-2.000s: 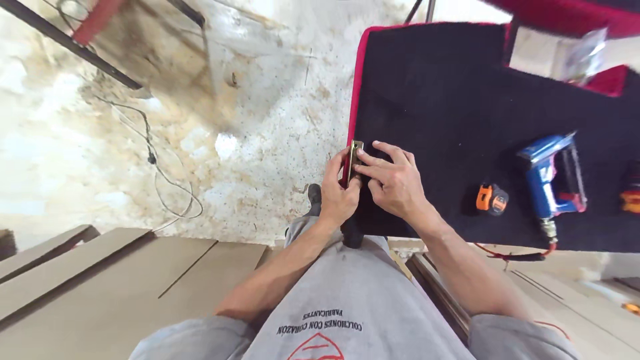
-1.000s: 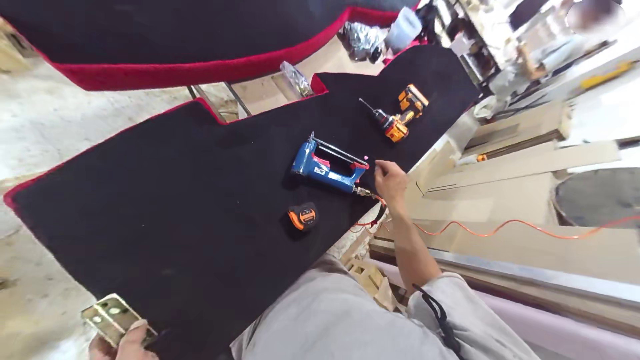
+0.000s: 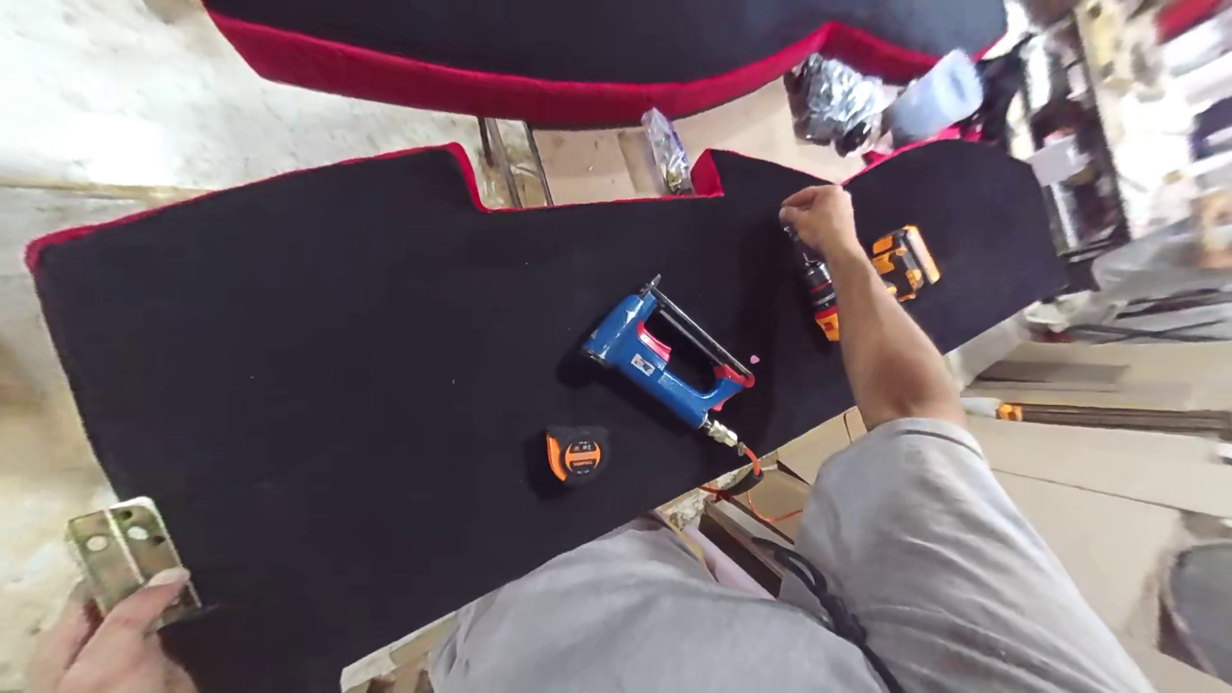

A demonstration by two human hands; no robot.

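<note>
My left hand [image 3: 125, 635] grips a metal bracket with holes [image 3: 130, 553] at the near left corner of a panel covered in black fabric with red edging [image 3: 318, 366]. Over the panel's right part, my right hand [image 3: 818, 219] has its fingers closed at the bit end of a cordless drill [image 3: 820, 294]; whether it grips the bit I cannot tell. The drill's yellow battery end [image 3: 905, 262] shows on the far side of my forearm. A blue pneumatic stapler [image 3: 664, 361] lies mid-panel, an orange and black tape measure [image 3: 576, 456] nearer to me.
Beyond the panel stands another black piece with a red side [image 3: 481, 96]. A clear plastic bag [image 3: 668, 152] lies in the panel's notch. Plastic-wrapped items [image 3: 837, 101] sit at the back right. An orange air hose [image 3: 754, 462] runs off the near edge beside cardboard sheets [image 3: 1088, 500].
My right hand has moved from beside the stapler's hose end to the drill's bit end. My left hand keeps hold of the bracket. The view has turned right since the earliest frame.
</note>
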